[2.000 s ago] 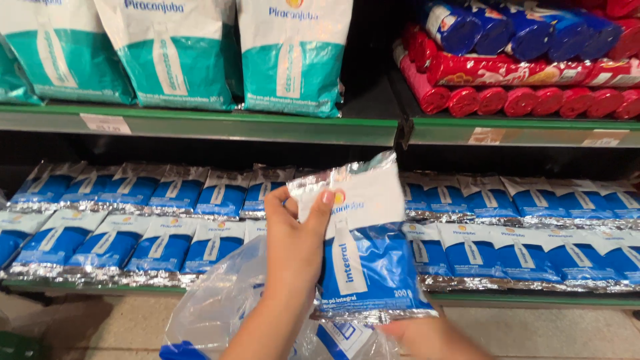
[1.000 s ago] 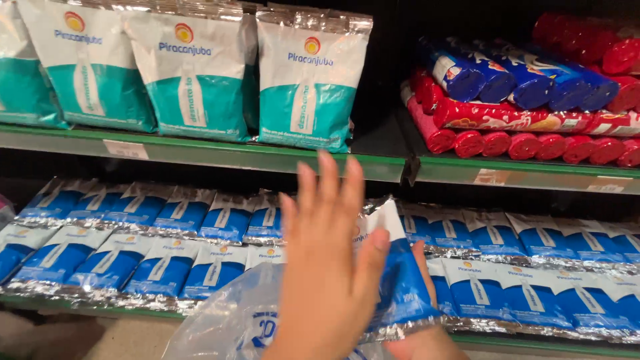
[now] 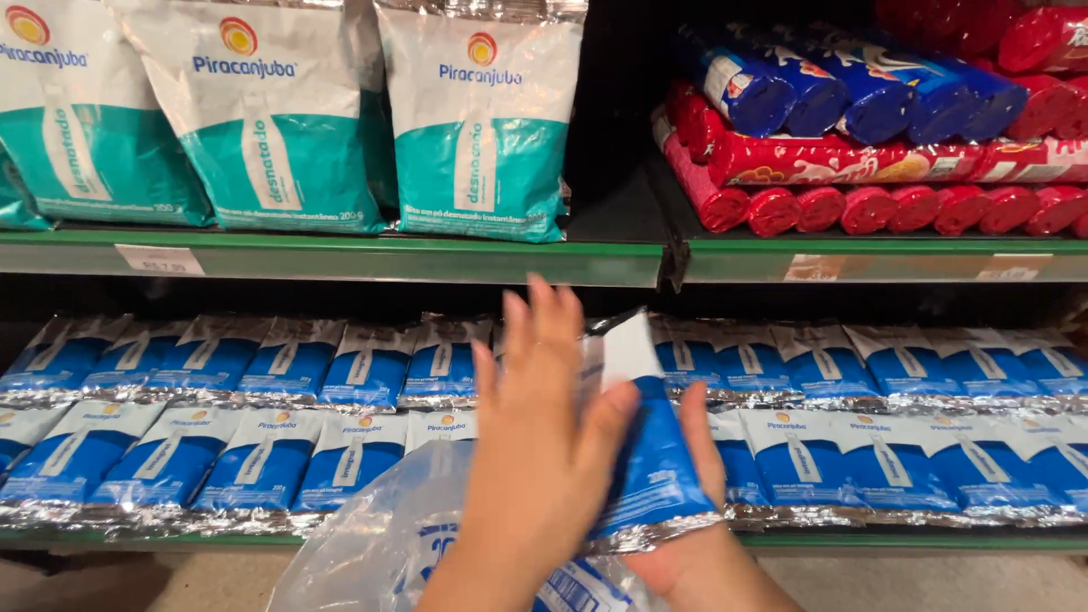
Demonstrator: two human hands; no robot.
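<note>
Near the centre, a blue and white milk powder packet stands tilted between my hands. My right hand is behind and under it, gripping its right side and lower edge. My left hand, slightly blurred, lies over the packet's left part with its fingers raised and apart; the thumb is at the packet's front. Whether the left palm presses on it cannot be told. Beneath both hands is a clear plastic bag with blue print, partly hidden by my left forearm.
Rows of similar blue and white packets fill the lower shelf. Teal and white milk powder packets stand on the upper shelf at left. Red biscuit packs and blue tube-shaped packs are stacked at right. A green shelf edge runs above the hands.
Two seconds ago my left hand held the packet's upper left edge, its printed front facing me. The left hand has since shifted across it with fingers spread, and the packet is turned more sideways.
</note>
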